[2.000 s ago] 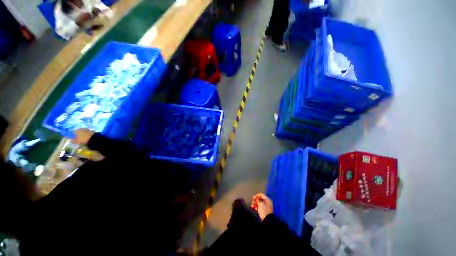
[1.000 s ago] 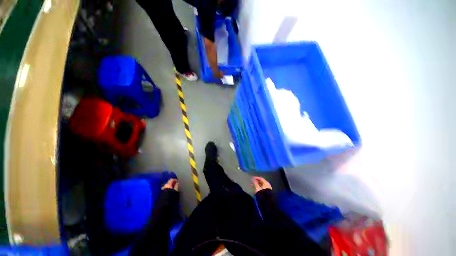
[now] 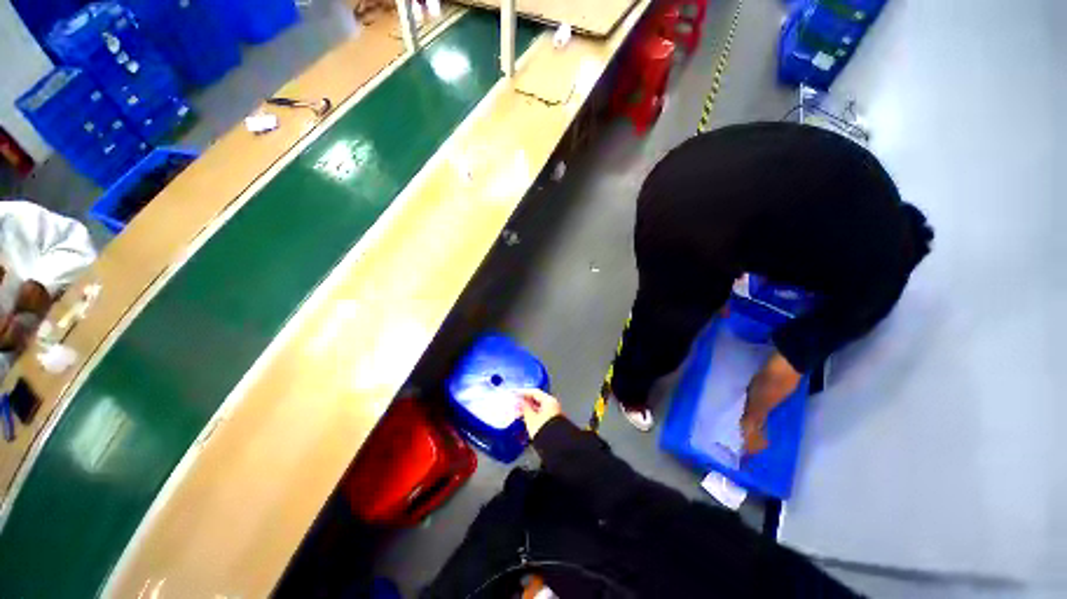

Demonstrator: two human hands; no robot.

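My right hand (image 3: 538,412) shows small at the lower middle, at the end of a dark sleeve that comes from the lower right. It is over the right edge of a blue stool (image 3: 496,381). Its fingers look partly curled and blurred; I cannot tell if they hold anything. My left hand is not in view. A red stool (image 3: 410,466) stands beside the blue one, partly under the tan bench edge (image 3: 307,404).
A person in black (image 3: 761,199) bends over a blue bin (image 3: 766,462) on the right, one hand inside. A green belt (image 3: 252,257) runs between tan benches. Another person in white (image 3: 41,240) is at far left. Blue bins (image 3: 105,59) are stacked upper left. Striped tape (image 3: 722,70) marks the floor.
The view has moved up the aisle and turned towards the belt. The bending person is much nearer. The tall bin stack and red box have left the view. My left hand has gone out of view.
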